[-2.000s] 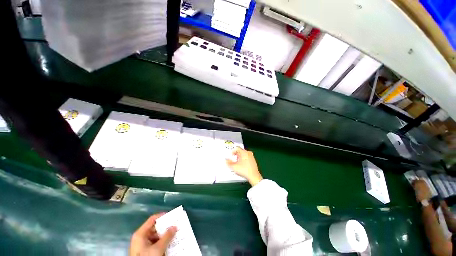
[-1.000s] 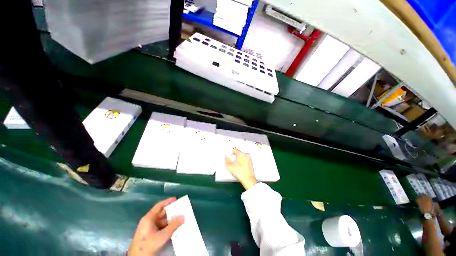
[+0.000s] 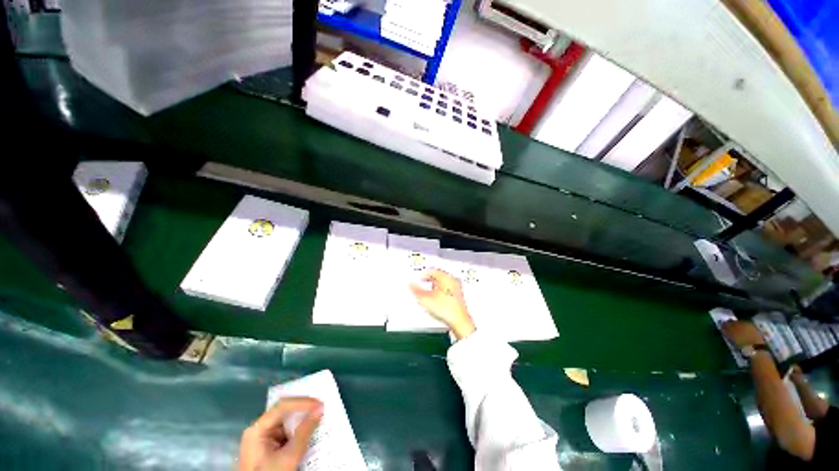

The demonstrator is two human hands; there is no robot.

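Observation:
Several white product boxes (image 3: 350,285) with round yellow marks lie side by side on the dark green belt, and a separate white box (image 3: 247,250) lies to their left. My right hand (image 3: 443,302) is over the second box of the group, fingertips together near its round mark; whether a sticker is between them is too small to tell. My left hand (image 3: 281,436) holds a white label strip (image 3: 329,432) with faint print near the bench's front edge.
A white roll (image 3: 621,423) with a loose tail sits on the green ledge (image 3: 414,377). A white perforated tray (image 3: 405,115) stands behind the belt. A black post (image 3: 83,239) crosses the left side. Another person's arms (image 3: 780,396) reach over boxes at far right.
The grouped boxes have shifted right along the belt. My right hand has stayed in nearly the same place, now over a box farther left in the group. My left hand still holds the strip.

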